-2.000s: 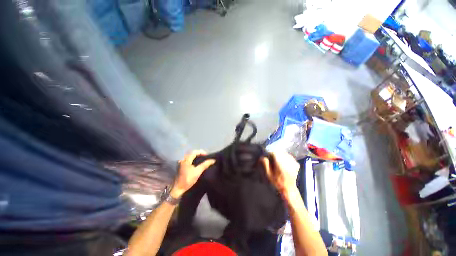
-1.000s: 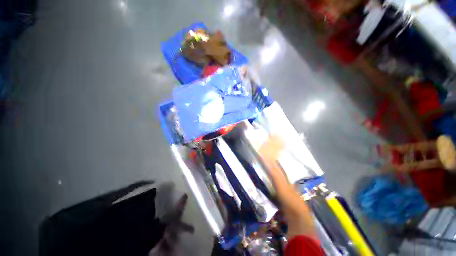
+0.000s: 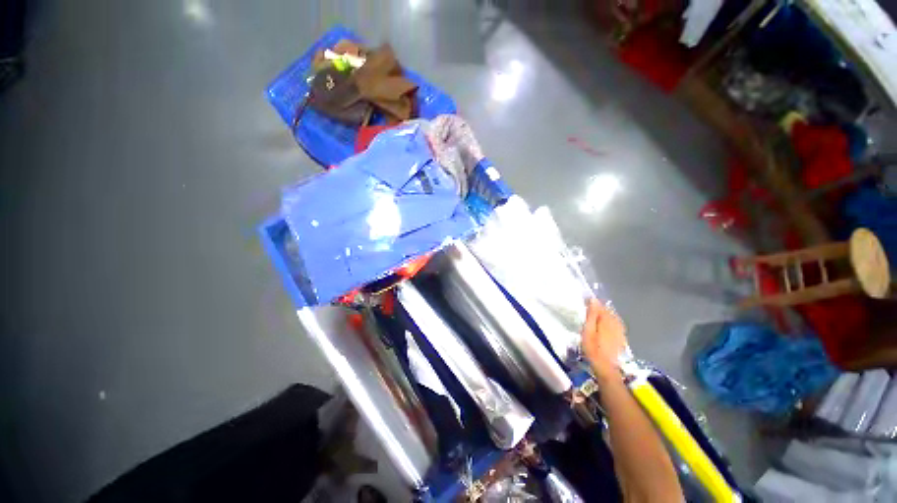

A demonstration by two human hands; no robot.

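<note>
My right hand (image 3: pixel 602 339) is at the lower right corner of a stack of white and clear plastic garment bags (image 3: pixel 526 265) on the compartment cart (image 3: pixel 359 398). Its fingers are closed on the film's edge, partly hidden by the hand's back. The stack's right edge is crumpled. A dark garment (image 3: pixel 216 457) hangs at the lower left, cut off by the picture's edge. My left hand is out of the picture.
The cart holds silvery rolls (image 3: pixel 507 329), a blue plastic packet (image 3: pixel 379 216) and a yellow strip (image 3: pixel 684 442). Beyond is a blue basket (image 3: pixel 320 142) with brown cloth (image 3: pixel 384 83). At right are a wooden stool (image 3: pixel 811 275) and a blue bundle (image 3: pixel 762 368).
The view has turned from the hanging clothes to the cart. My left hand has left the picture. My right hand has moved from the dark garment, across the white stack, to its lower right corner.
</note>
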